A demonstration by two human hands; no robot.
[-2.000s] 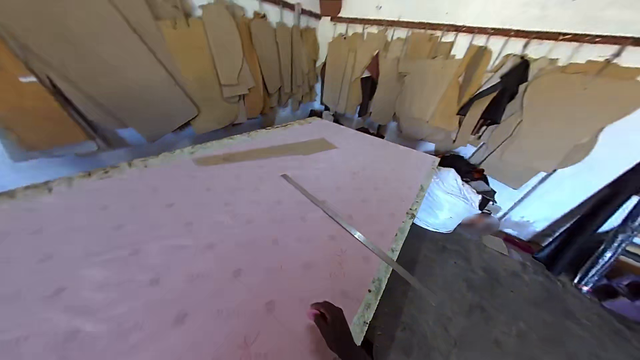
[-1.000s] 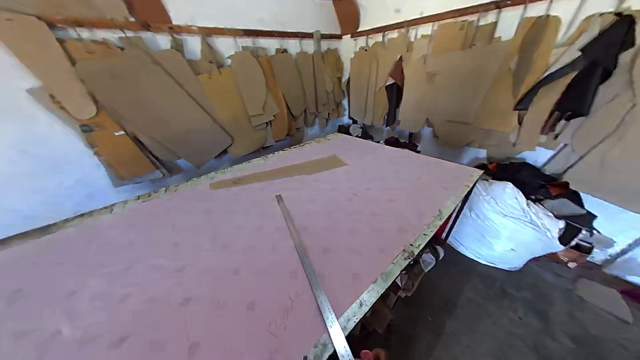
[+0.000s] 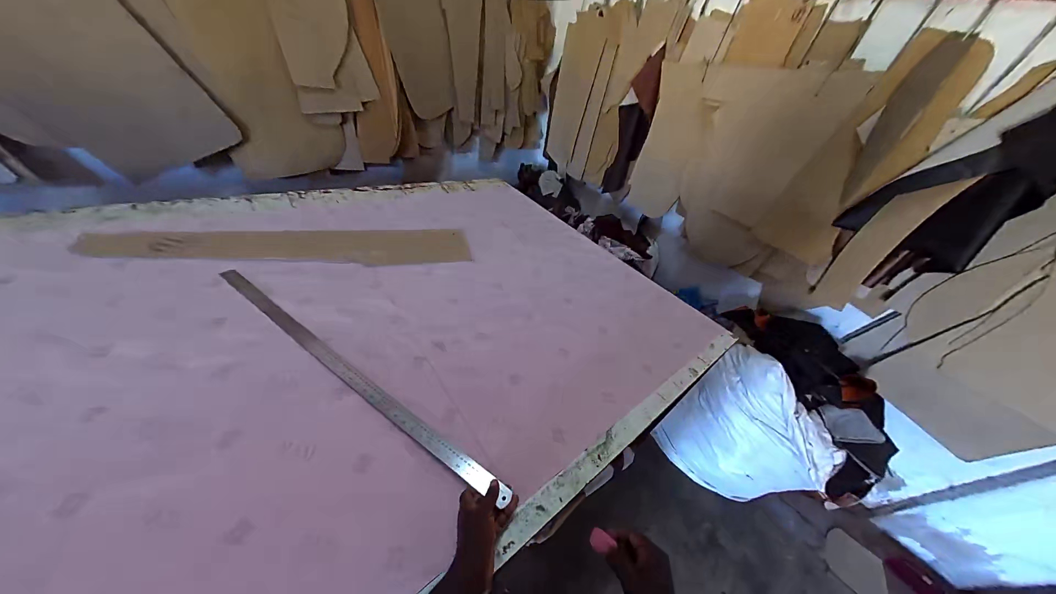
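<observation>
A long metal ruler (image 3: 363, 386) lies slanted across pink patterned material (image 3: 247, 371) that covers the table. My left hand (image 3: 483, 516) grips the ruler's near end, close to the table's pale edge. To the right of it, past the edge, my right hand (image 3: 637, 561) holds a small pink piece (image 3: 603, 541), perhaps tailor's chalk, between its fingers. Beyond the ruler's far end, a long brown card strip (image 3: 280, 246) rests flat on the pink material. Faint lines show on that material to the right of the ruler.
The worn table edge (image 3: 610, 445) runs along the near right side. Beside the table's corner stands a full white sack (image 3: 747, 429) with dark cloth (image 3: 796, 346) heaped by it. Many card patterns (image 3: 767, 140) hang along both walls, with black pieces (image 3: 973, 206) at the right.
The ruler's near end, which stuck out past the table edge two seconds ago, now lies on the pink material with my left hand on it. My right hand has come into view.
</observation>
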